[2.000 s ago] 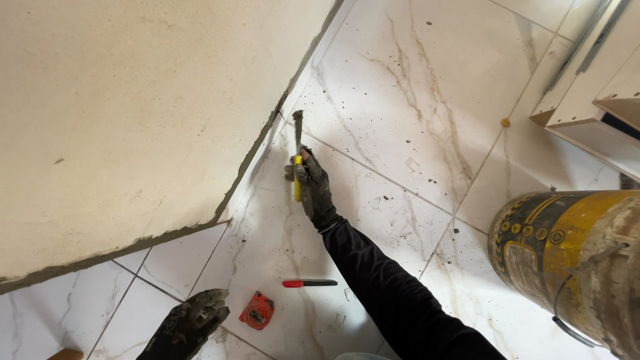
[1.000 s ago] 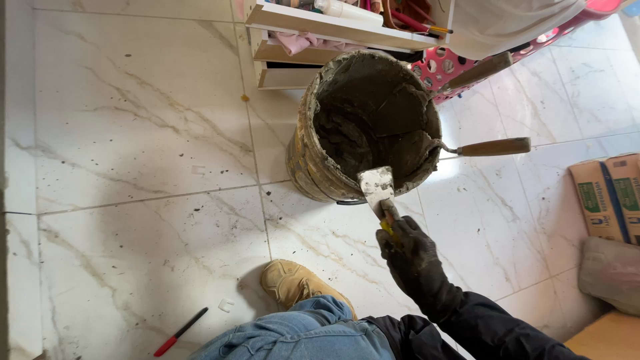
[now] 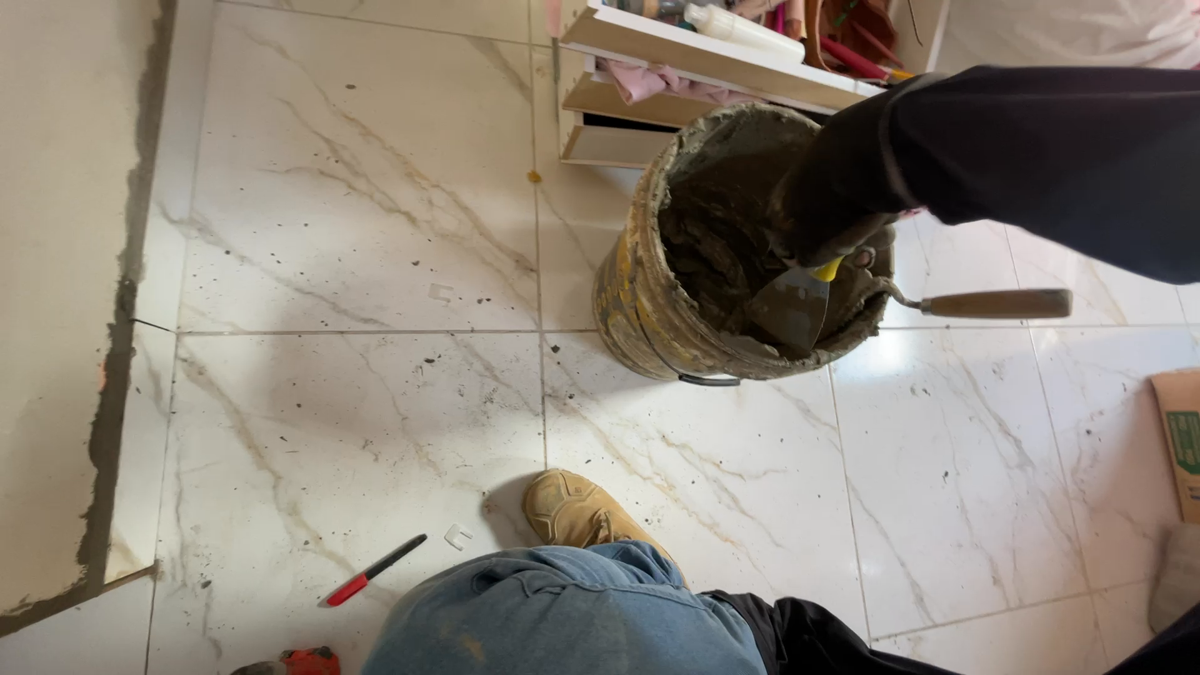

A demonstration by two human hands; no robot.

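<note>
My right hand (image 3: 825, 220), in a dark glove, reaches into a mortar-caked bucket (image 3: 637, 291) and holds a putty knife by its yellow handle. The knife's metal blade (image 3: 792, 305) lies against the grey wet mortar (image 3: 698, 248) inside. Much of the hand is in shadow under the black sleeve. A trowel with a wooden handle (image 3: 998, 303) rests over the bucket's right rim. My left hand is out of view. On the floor at lower left are a red and black marker (image 3: 375, 570) and part of a red tape measure (image 3: 311, 661).
Open white drawers (image 3: 619, 145) with assorted items stand right behind the bucket. My tan boot (image 3: 572, 506) is on the marble-look tile floor. A pale panel edged with grey mortar (image 3: 117, 375) runs along the left. A cardboard package (image 3: 1183, 431) lies at the far right.
My right hand has moved with the putty knife from the bucket's near rim down into the bucket. Two seconds ago it was beside the mortared edge. The view has swung toward the bucket.
</note>
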